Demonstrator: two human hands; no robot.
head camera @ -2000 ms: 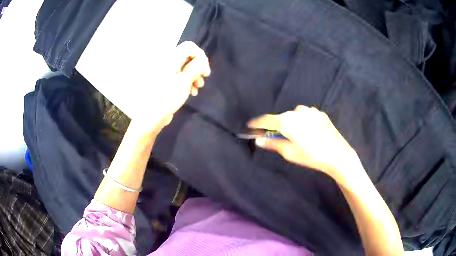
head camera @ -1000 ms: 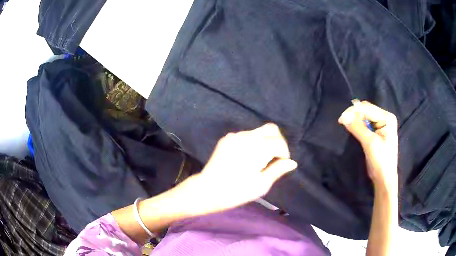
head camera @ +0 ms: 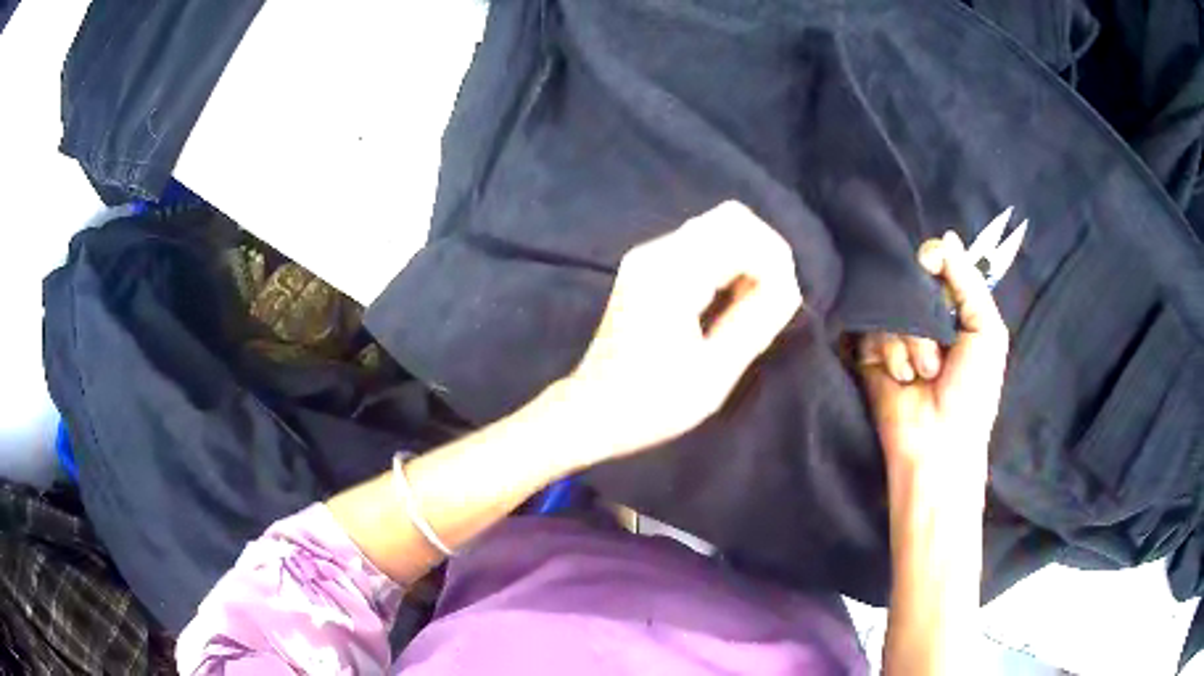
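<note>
A dark navy garment (head camera: 621, 172) lies spread in front of me, with a seam ridge running down its right part. My left hand (head camera: 700, 317) is at the middle, fingers curled on a raised fold of the cloth. My right hand (head camera: 940, 324) is to its right, with a dark flap of cloth held between its fingers. The thread snips (head camera: 1000, 251) stick out of my right hand, pale blades parted and pointing up and right, away from the held cloth. The left fingertips are partly hidden behind the hand.
A white table surface (head camera: 343, 132) shows at the upper left. Dark cloth (head camera: 159, 383) hangs at the left, beside brownish patterned cloth (head camera: 297, 301). Checked cloth (head camera: 60, 568) lies at lower left. A blue edge (head camera: 64, 452) shows near it. More dark garments lie at the upper right.
My left hand has moved up and right onto the cloth. My right hand has lowered slightly and taken hold of a flap. The snips' blades now show, and the cloth between the hands is lifted.
</note>
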